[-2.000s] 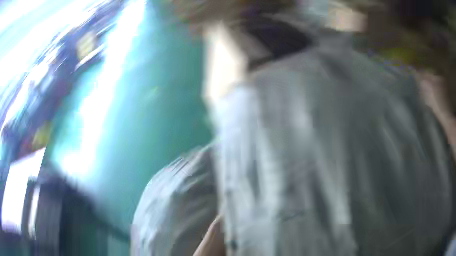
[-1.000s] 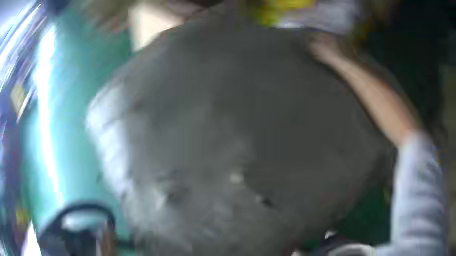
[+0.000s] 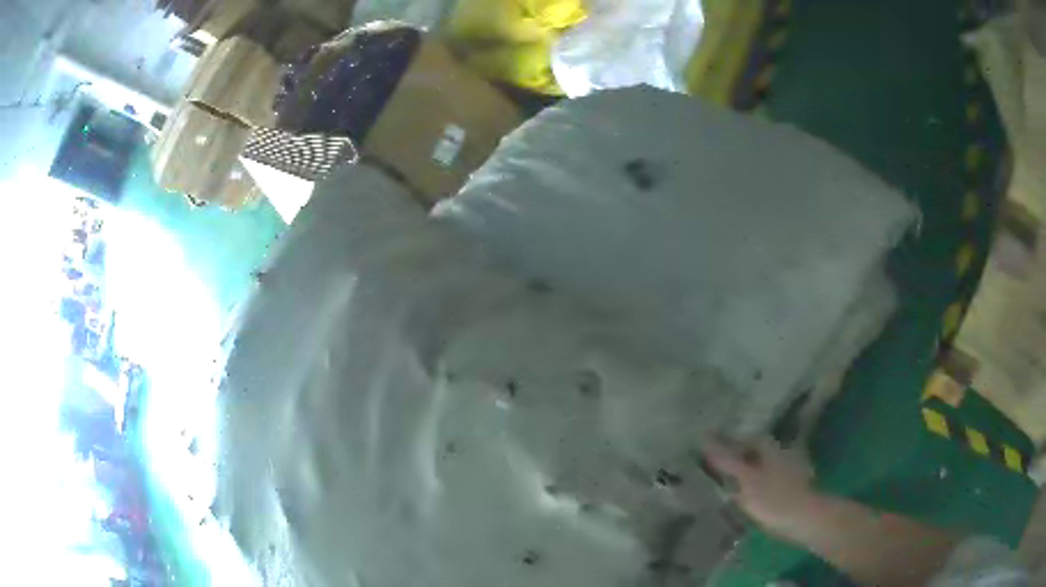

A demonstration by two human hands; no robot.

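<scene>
A large bulging grey-green woven sack [image 3: 424, 424] fills the lower left and middle, with small dark marks on it. A second grey woven sack [image 3: 688, 218] lies against its far right side; the two touch. My right hand [image 3: 769, 491] comes in from the lower right with bare fingers closed on the near sack's right edge, by the fold where the sacks meet. My left hand is not in view. The view is slightly blurred, and the undersides of the sacks are hidden.
A brown carton [image 3: 442, 120] with a white label and a dark bag [image 3: 344, 80] stand behind the sacks. More brown cartons [image 3: 212, 132] are at the upper left. Yellow bags [image 3: 510, 46] and a whitish bag [image 3: 625, 46] lie beyond. Black-and-yellow tape [image 3: 969, 441] marks the green floor.
The view has shifted and become sharper, showing both sacks and the cartons behind. My right hand has moved from the sack's far upper edge to its lower right edge.
</scene>
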